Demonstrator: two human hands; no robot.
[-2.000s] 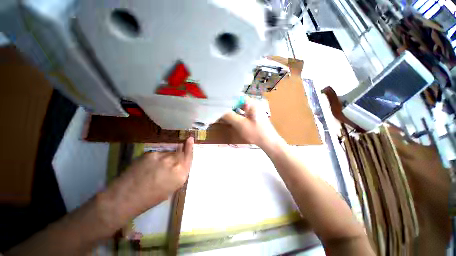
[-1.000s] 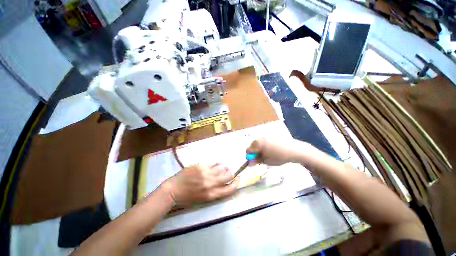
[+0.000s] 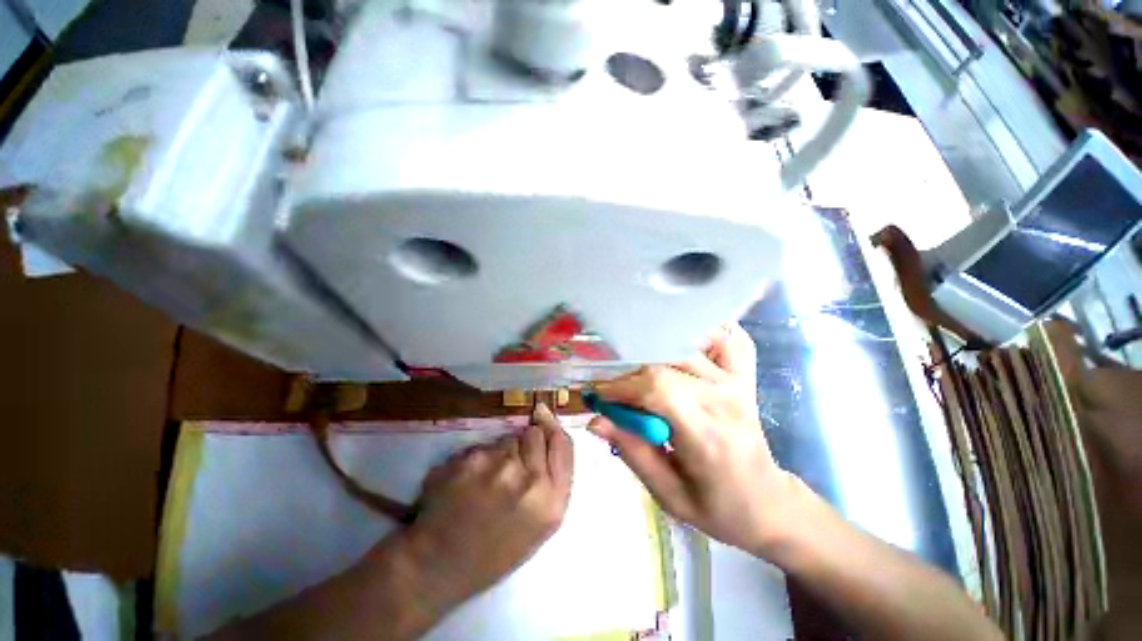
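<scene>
My left hand (image 3: 495, 507) lies on the white template (image 3: 288, 513), its index finger reaching the yellow clamp foot (image 3: 516, 397) under the sewing machine head (image 3: 526, 282). A narrow brown handle strap (image 3: 351, 482) curves from the clamp's left part down to under my left hand; its other end is hidden. My right hand (image 3: 708, 451) holds a tool with a blue-turquoise handle (image 3: 639, 421), pointing left at the clamp. Its tip is not clear. The brown panel (image 3: 238, 376) lies behind the template, mostly hidden by the machine head.
A stack of brown strips (image 3: 1033, 488) stands at right, below the tilted control screen (image 3: 1058, 232). A dark shiny feed plate (image 3: 839, 401) lies right of the template. More brown material (image 3: 75, 426) lies at left. The machine head hangs close above both hands.
The view has moved in close to the machine head. Both hands have gone from the template's front part up to the clamp. The template and panel now sit further left under the head.
</scene>
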